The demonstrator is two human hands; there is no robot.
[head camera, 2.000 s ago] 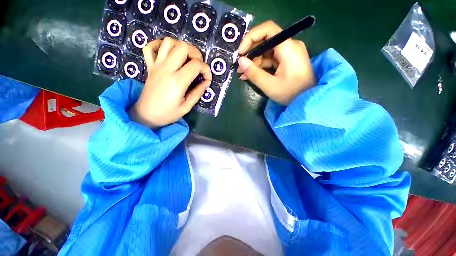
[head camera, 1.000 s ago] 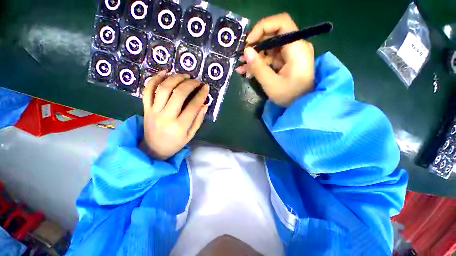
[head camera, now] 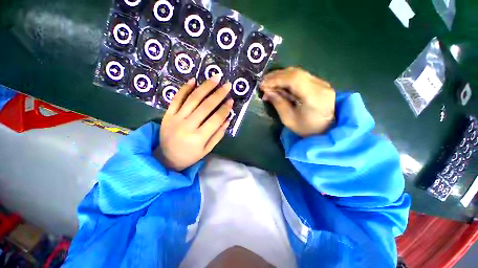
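A dark panel of parts (head camera: 173, 43) with clear shiny edges lies tilted on the green bench top. Its round black components (head camera: 226, 38) have bright white rings and stand in rows. My left hand (head camera: 191, 125) lies palm down over the panel's near edge, fingers slightly apart, covering some components. My right hand (head camera: 304, 102) is just off the panel's right edge, thumb and fingers pinched together. Only a thin dark part of the tweezers (head camera: 287, 95) shows between the fingers; the rest and the tip are hidden.
A labelled clear bag (head camera: 422, 84) lies at right, with a white slip (head camera: 402, 11) and another clear bag (head camera: 445, 9) beyond. A small square part (head camera: 465, 93) and a ringed tray stack (head camera: 453, 159) are at far right. A red crate (head camera: 31, 112) is below the bench at left.
The view has shifted. My left hand moved from a curled pose to lying flatter nearer the panel's edge. The tweezers' long black shaft, clear before, is now mostly out of sight at my right hand.
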